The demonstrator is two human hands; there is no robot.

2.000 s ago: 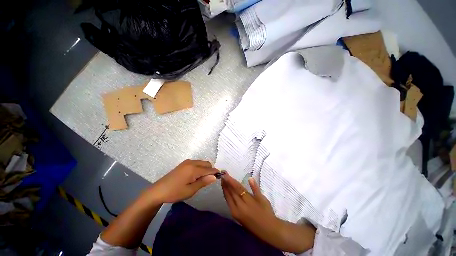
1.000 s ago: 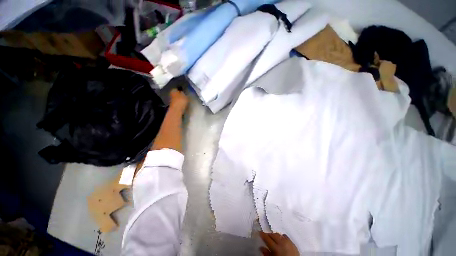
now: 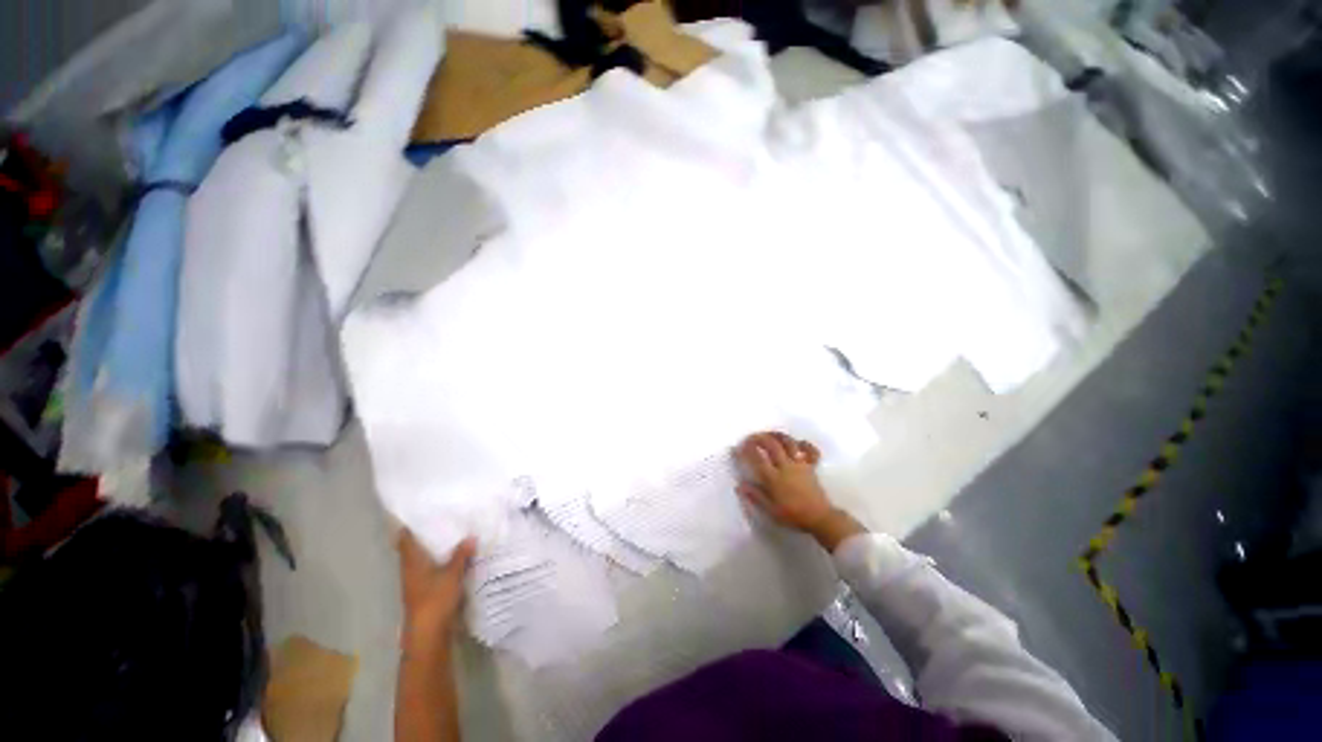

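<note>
A large stack of white cut panels lies spread on the table, glaring bright on top, with fine striped layer edges fanned out toward me. My left hand is at the stack's near left corner, thumb apart; its fingertips meet the panel edge, and whether they grip it is unclear. My right hand rests on top of the striped edges at the near side, fingers slightly bent, nothing seen in it.
Tied white rolls and a light blue roll lie at the left. A black plastic bag and a brown card piece are at lower left. Tan cut pieces lie behind the stack. Yellow-black tape marks the floor at right.
The view has swung right. My left hand has come back from beside the black bag to the stack's near left corner. My right hand is on the striped edges, further right along them.
</note>
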